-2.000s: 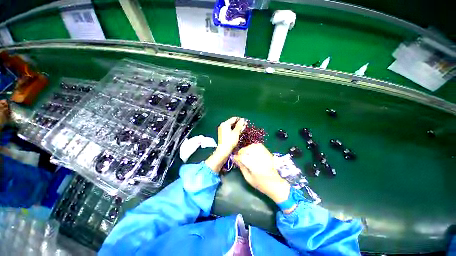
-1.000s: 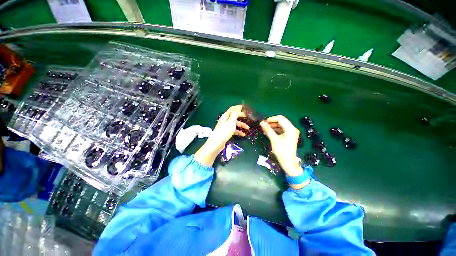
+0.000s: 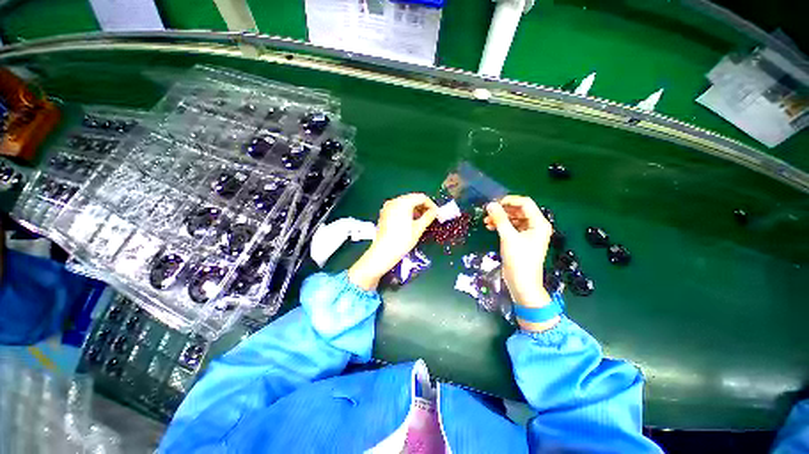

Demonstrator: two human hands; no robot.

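A small clear plastic bag (image 3: 480, 184) with a white label is held up between my two hands, over the green work surface. My left hand (image 3: 404, 228) pinches its labelled end. My right hand (image 3: 523, 232) pinches its other side. Some reddish-brown bits show at the bag's far end. A loose heap of tiny reddish parts (image 3: 450, 232) lies just below the bag. Crumpled shiny bags (image 3: 486, 282) lie between my wrists, and another one (image 3: 408, 266) lies by my left wrist.
Clear blister trays (image 3: 200, 208) holding black parts are stacked askew at left. A white sheet (image 3: 335, 239) lies beside them. Black round parts (image 3: 597, 236) are scattered right of my right hand. A metal rail (image 3: 373, 73) runs behind. A blue sleeve of another person (image 3: 40, 297) shows at far left.
My hands have come up from the heap and now hold a bag stretched out above it. The tiny reddish heap is less covered. The whole view has shifted slightly.
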